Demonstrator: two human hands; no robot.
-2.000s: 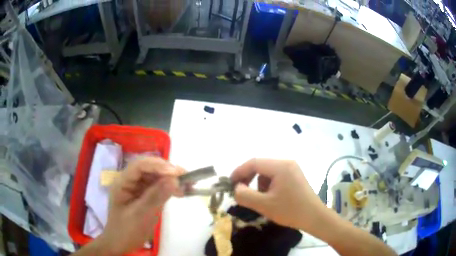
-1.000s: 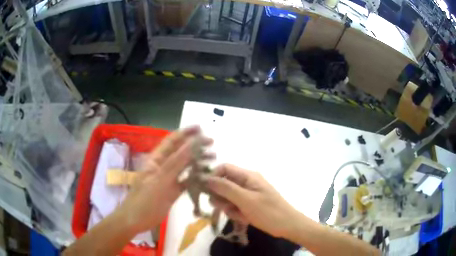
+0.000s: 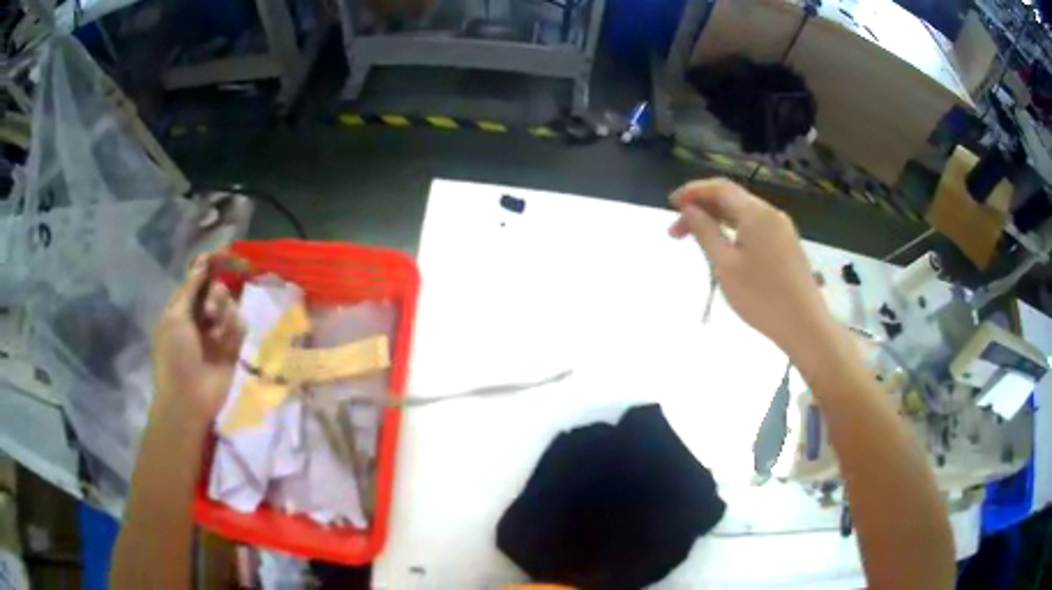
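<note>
My left hand [image 3: 205,334] is at the left side of the red basket [image 3: 404,346], fingers curled; something dark may be at its fingers, blurred. My right hand [image 3: 738,248] is raised over the back right of the white table, fingertips pinched on the end of a thin grey strip [image 3: 711,297]. Tan paper tags [image 3: 346,360] lie on white-lilac pieces [image 3: 248,467] in the basket. A grey-brown tie strip [image 3: 485,391] reaches from the basket over its right wall onto the table. A black fabric bundle [image 3: 611,501] lies on the table's near edge.
A sewing machine [image 3: 923,426] with a thread cone [image 3: 919,272] stands at right. A small black scrap [image 3: 512,204] lies on the table [image 3: 461,248]. Clear plastic [image 3: 92,288] hangs at left. Black cloth [image 3: 756,106] is beyond the table.
My hands have parted, the left to the basket's left side, the right up and rightward. Another tan tag and grey-brown strips now lie in the basket. The black bundle shows uncovered.
</note>
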